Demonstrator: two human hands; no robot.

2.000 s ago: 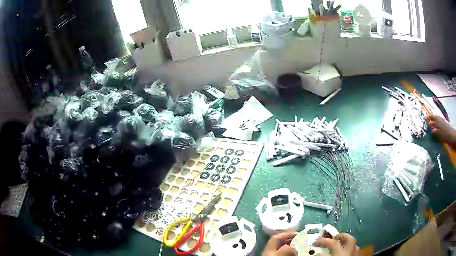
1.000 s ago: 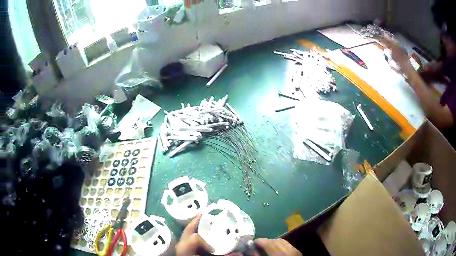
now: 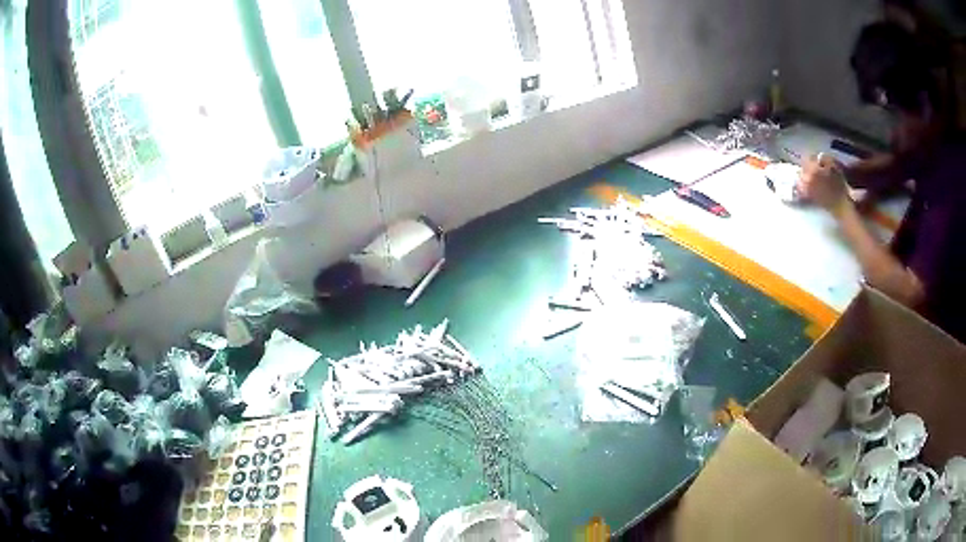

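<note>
A white round housing point(image 3: 373, 510) with a black square stands on the green bench at the bottom, right of the punched tray. A second white housing point(image 3: 482, 523) is cut off by the bottom edge beside it. A pile of white antennas point(image 3: 392, 379) lies behind them, its thin dark leads point(image 3: 493, 434) fanning toward the front right. Neither of my hands can be made out; what holds the second housing, if anything, is hidden below the frame.
Punched tray point(image 3: 254, 482) with black rings and a heap of wrapped dark parts point(image 3: 117, 423) at left. More antennas point(image 3: 614, 249) and a clear bag point(image 3: 636, 355) centre-right. Open carton point(image 3: 784, 498) of housings at right. A person in purple point(image 3: 932, 201) works at the far right.
The view has tilted up and turned right. My hands, which held a housing, have dropped out of the picture, and the scissors and another housing are also out of view.
</note>
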